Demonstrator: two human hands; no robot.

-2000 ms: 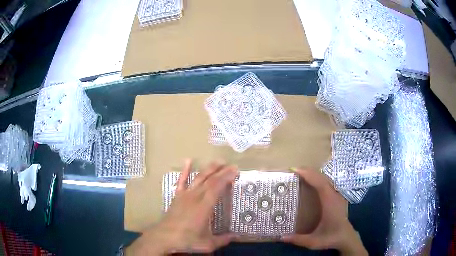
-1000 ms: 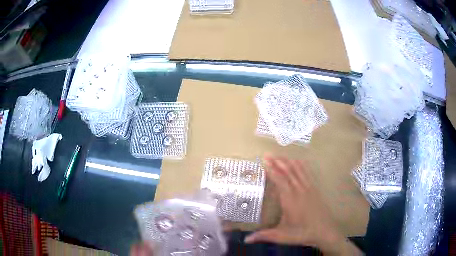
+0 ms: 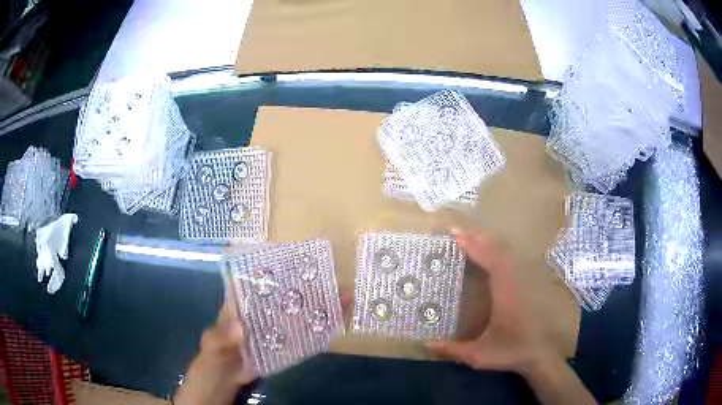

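My left hand holds a clear square lens plate with five round domes, tilted, over the near left edge of the cardboard sheet. My fingers are mostly behind the plate. My right hand has thumb and fingertips at the right edge of a second lens plate lying on the cardboard. Whether other plates lie under it I cannot tell. A small stack of twisted lens plates sits at the back of the cardboard.
Plate stacks stand at left and right. Smaller piles lie at far left and right. Bubble wrap runs down the right. A white glove or rag and green pen lie left. A metal rail crosses behind.
My left hand has left the plates on the cardboard and now holds one plate up at left, its dome face showing. My right hand stays at the right edge of the plate on the cardboard.
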